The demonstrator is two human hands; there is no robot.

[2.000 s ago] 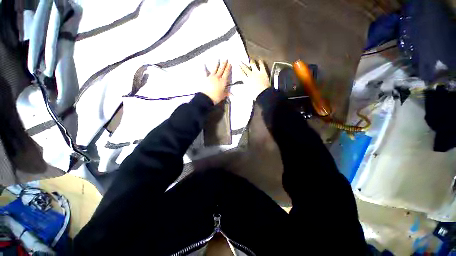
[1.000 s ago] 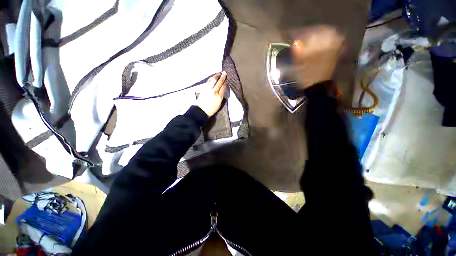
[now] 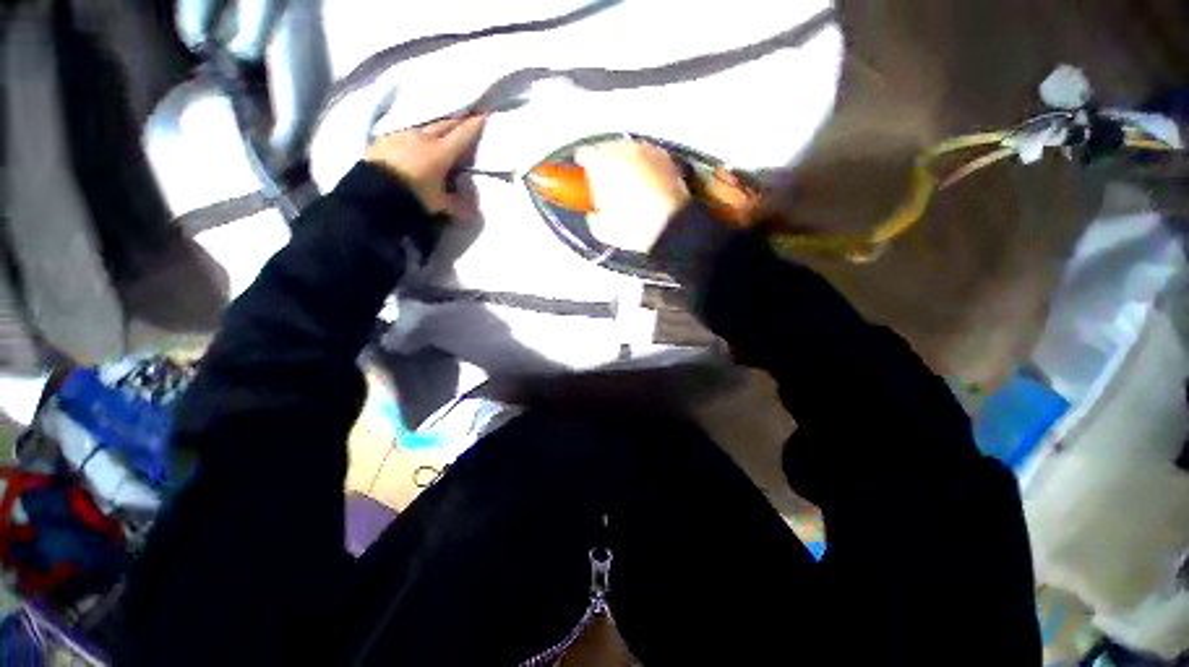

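Observation:
A half-made jacket (image 3: 391,42) lies white side up, with dark seam strips across it. My right hand (image 3: 635,196) is shut on the orange handle of the steam iron (image 3: 569,236). The iron sits on the white cloth, its pointed end to the left. The hand and sleeve hide part of it. My left hand (image 3: 428,159) is just left of the iron's tip, fingers bent on the cloth beside a thin dark line, apparently pinching it. The fingertips are slightly blurred.
The yellow hose (image 3: 900,222) runs right from the iron over the brown table cover (image 3: 971,78). Dark grey cloth (image 3: 59,170) hangs at left. A blue panel (image 3: 1021,420) and pale bagged cloth (image 3: 1108,482) are at right. Red and blue items (image 3: 59,521) lie lower left.
The right hand has carried the iron left from the brown cover onto the white cloth. The left hand has moved left and its fingers have bent. The view has shifted.

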